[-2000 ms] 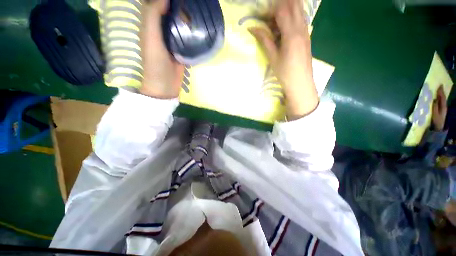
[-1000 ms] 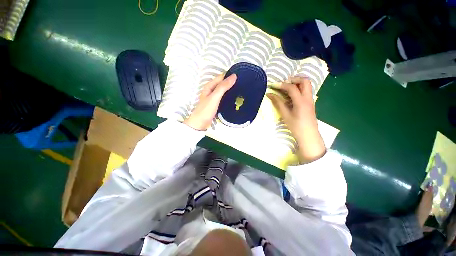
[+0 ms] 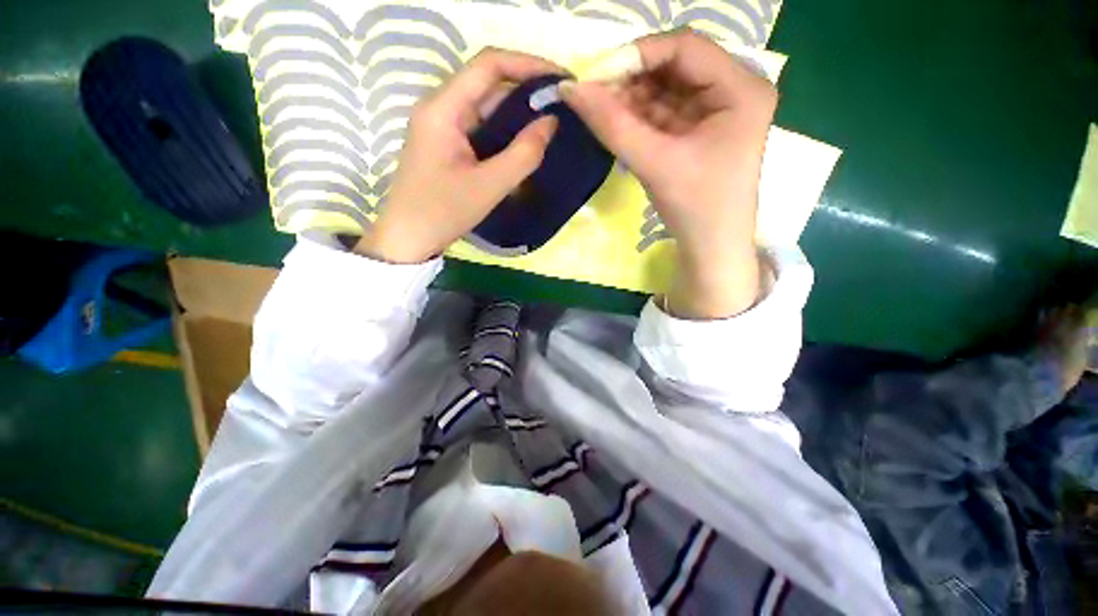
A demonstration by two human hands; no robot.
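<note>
A navy oval piece (image 3: 564, 181) is tilted in my left hand (image 3: 448, 163), with my thumb on its face and my fingers behind its far side. A short grey-white crescent sticker (image 3: 545, 98) shows at its far edge. My right hand (image 3: 698, 150) has its thumb and finger at that sticker's right end; a pale yellow covering is on one finger. Another pale strip (image 3: 500, 247) lines the piece's near edge. Below are yellow sticker sheets (image 3: 316, 126) with columns of grey arcs, partly hidden by my hands.
A stack of navy ovals (image 3: 169, 132) lies on the green table (image 3: 897, 157) left of the sheets. A cardboard box (image 3: 223, 295) and a blue stool (image 3: 78, 325) are below left. A person in denim (image 3: 939, 445) sits at right, near a yellow sheet (image 3: 1086, 193).
The oval piece has been tilted, and my right hand has moved from beside it to its far edge, where a short strip now shows. The view has also shifted.
</note>
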